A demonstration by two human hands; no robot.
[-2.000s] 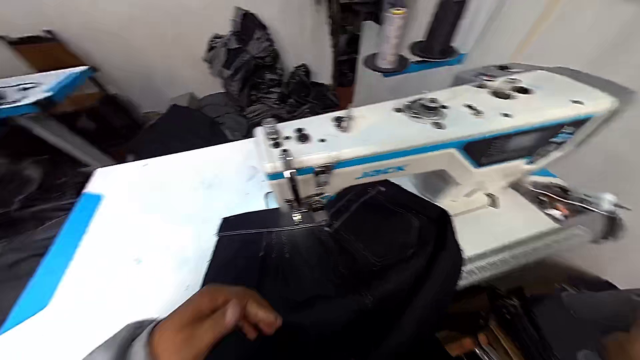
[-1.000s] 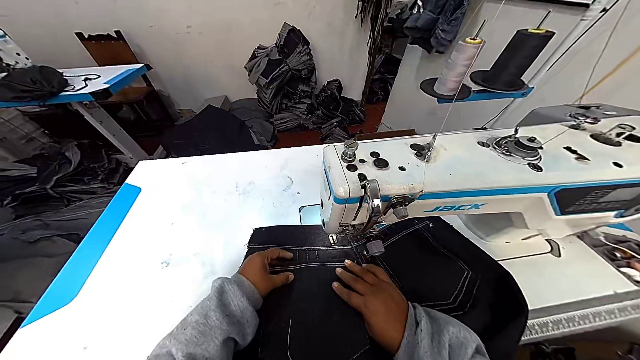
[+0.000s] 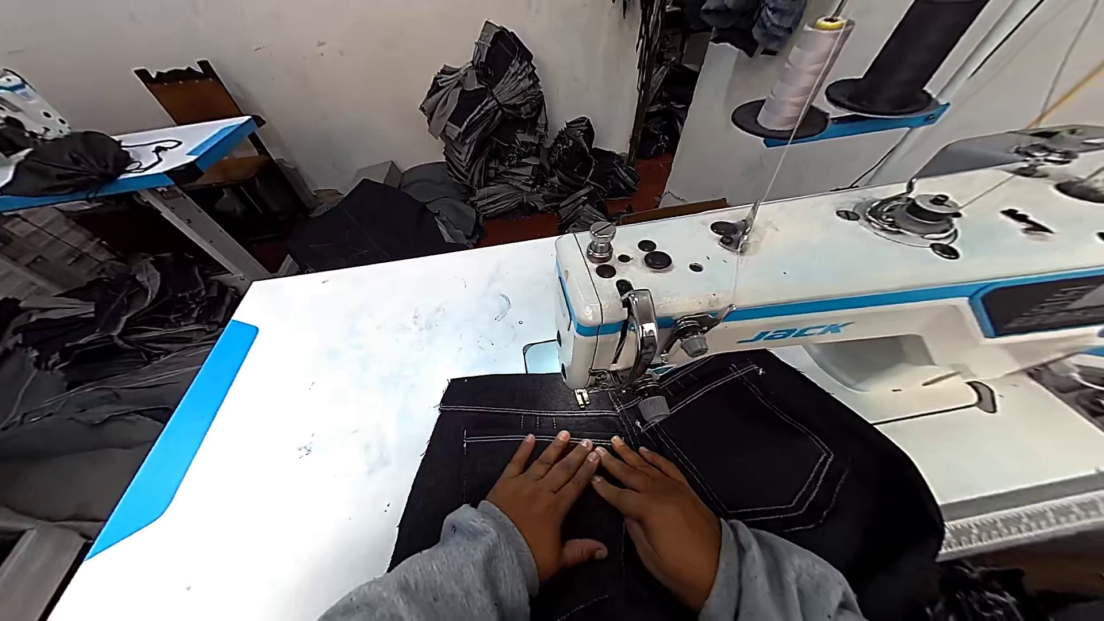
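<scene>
Dark denim trousers (image 3: pixel 742 440) with pale topstitching and a back pocket lie on the white sewing table (image 3: pixel 362 371), partly under the head of a white and blue Jack sewing machine (image 3: pixel 595 319). The presser foot (image 3: pixel 582 397) is at the stitched upper band of the denim. My left hand (image 3: pixel 548 500) rests palm down on the cloth just below that band, fingers slightly spread. Beside it lies my right hand (image 3: pixel 660 522), also flat on the denim, its fingertips close to those of the left. Neither hand grips anything.
Thread cones, one pale (image 3: pixel 798 78) and one black (image 3: pixel 918 52), stand on a holder behind the machine. Bundled dark cloth (image 3: pixel 492 112) is heaped by the wall. At the left are another table (image 3: pixel 185 147), a wooden chair (image 3: pixel 185 95) and piled fabric (image 3: pixel 112 371).
Both hands now lie close together; a second ago the left was farther left, at the band. Two seconds ago only one hand was plainly seen, over the cloth. The view has shifted.
</scene>
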